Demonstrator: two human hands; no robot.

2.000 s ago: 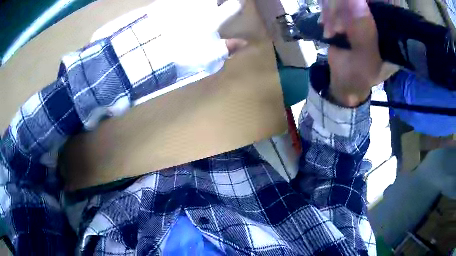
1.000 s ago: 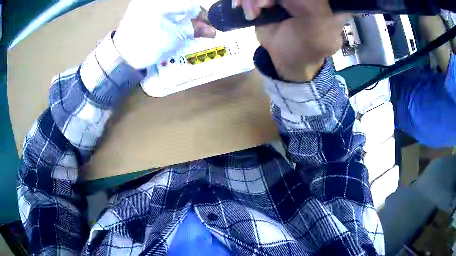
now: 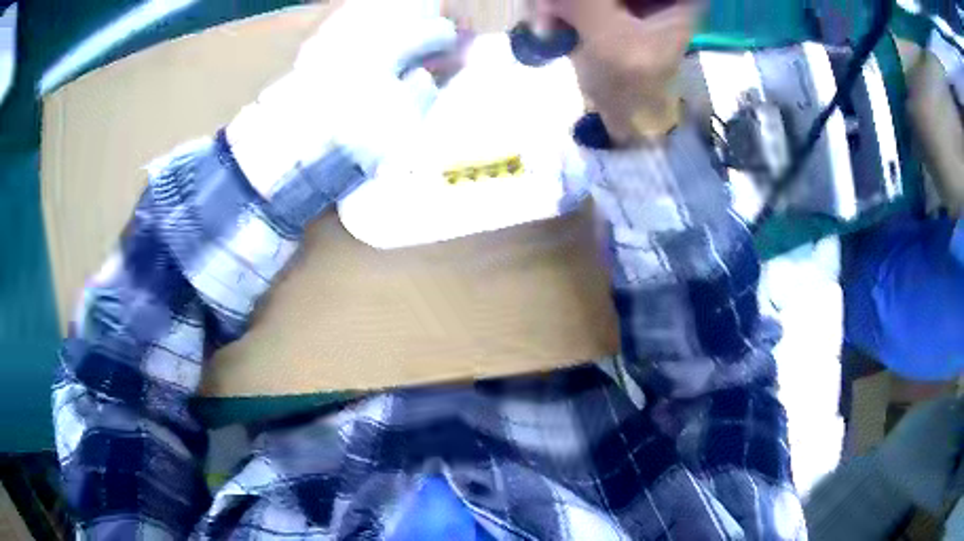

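The white router (image 3: pixel 465 206) lies on the tan cardboard pad (image 3: pixel 444 306), its row of yellow ports facing me. My left hand (image 3: pixel 365 79), in a white glove, is over the router's left part; glare blends the two, and its grip is unclear. My right hand (image 3: pixel 634 48) is bare, cut off by the top edge, above the router's right end. It holds the black electric screwdriver (image 3: pixel 544 42), of which only a rounded black end shows clearly. The driver bit cannot be made out. The picture is blurred.
The green bench shows around the pad. A screw feeder (image 3: pixel 756 132), blurred, stands to the right, with a black cable (image 3: pixel 819 127) crossing it. White rounded covers (image 3: pixel 803 359) lie in a row below it. Another person's blue sleeve (image 3: pixel 914 301) is at the far right.
My right hand has come left from the feeder with the screwdriver, over the router. My left arm has shifted, uncovering the yellow ports. The router now appears lower and further right than one second ago.
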